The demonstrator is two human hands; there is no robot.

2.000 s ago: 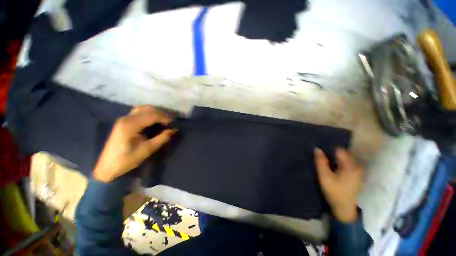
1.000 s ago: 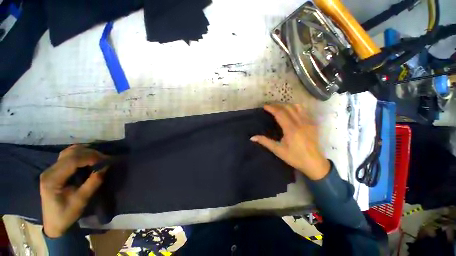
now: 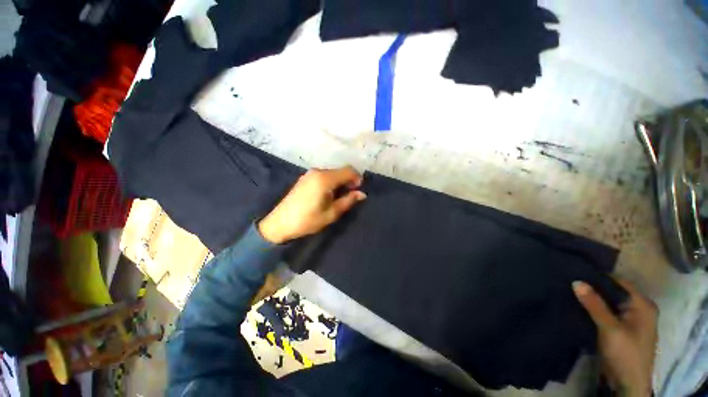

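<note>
A long black fabric panel [image 3: 450,264] lies flat, in layers, along the near side of the pale table. My left hand [image 3: 314,203] pinches the cloth at the panel's upper left corner, thumb and finger together. My right hand [image 3: 625,326] lies at the panel's right end, thumb on top and fingers at the edge, partly hidden; whether it grips the cloth is unclear. More black cloth [image 3: 175,174] runs left from my left hand and over the table's left side. The steam iron [image 3: 687,186] stands at the right, cut off by the picture's edge.
A blue strip [image 3: 385,89] lies flat beyond the panel. Black pieces with jagged edges [image 3: 497,54] lie at the far side. A red basket [image 3: 93,194], a cardboard box [image 3: 163,248] and a wooden-topped object [image 3: 89,349] are at the left, below table level.
The view has swung left, so the iron is now cut off and the scissors are out of view. Both hands remain at the panel, near its left corner and right end.
</note>
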